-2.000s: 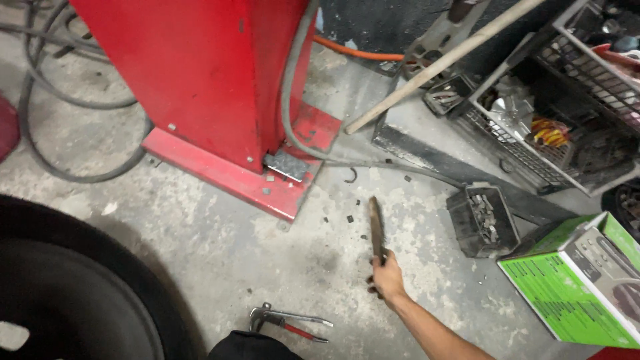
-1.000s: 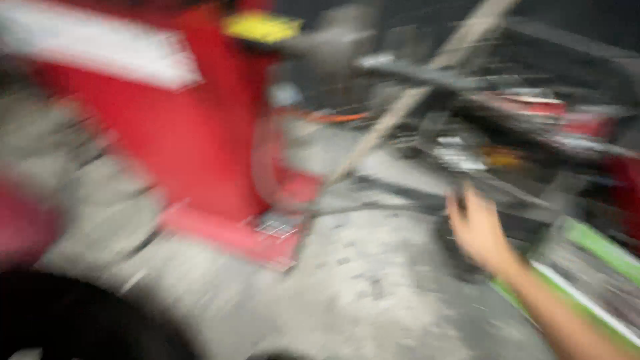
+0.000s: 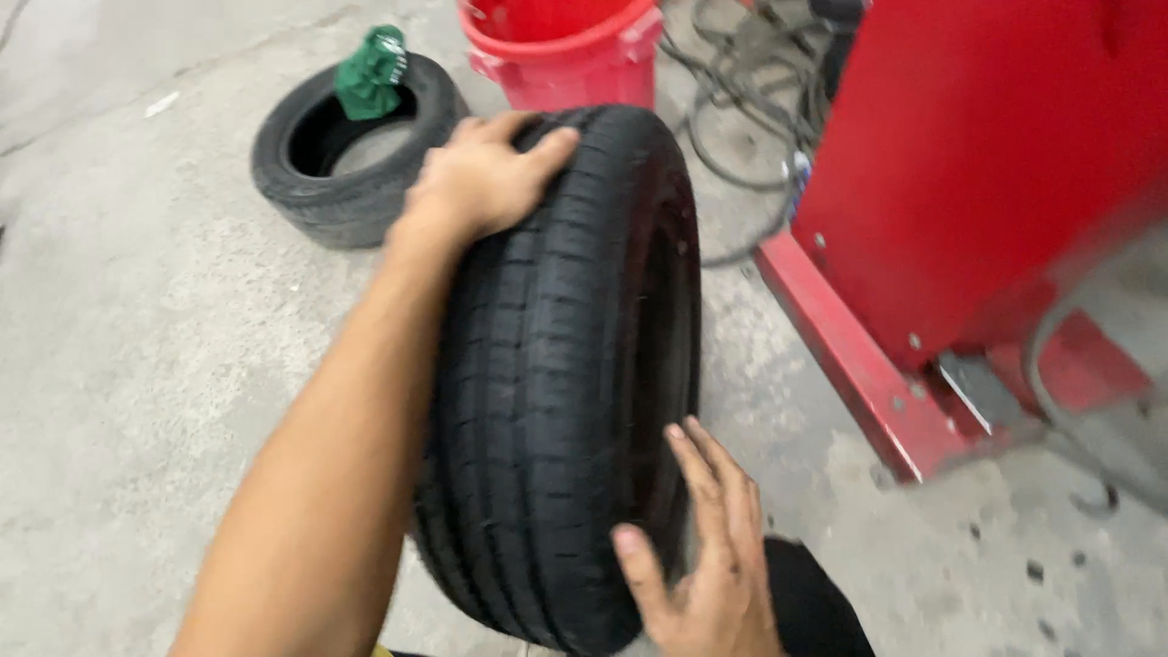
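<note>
A black car tire (image 3: pixel 547 365), apparently on a wheel, stands upright on its tread in the middle of the view. My left hand (image 3: pixel 484 173) rests on top of the tread with its thumb spread over it. Lower down, at the near right side of the tire, is my right hand (image 3: pixel 712 538), fingers and thumb apart around the sidewall edge. Whether its fingertips touch the tire cannot be told. Nothing else is in either hand. The inner side of the tire is mostly in shadow.
A second tire (image 3: pixel 338 210) lies flat at the upper left with a green cloth or bag (image 3: pixel 370 78) on it. Behind stands a red bucket (image 3: pixel 566 55). Hoses (image 3: pixel 730 109) coil beside a red machine (image 3: pixel 967 164), whose base (image 3: pixel 849 365) juts out at the right.
The view has swung left. My right hand, which held a flat bar-like tool two seconds ago, is now empty at the tire. My left hand has come into view on the tread.
</note>
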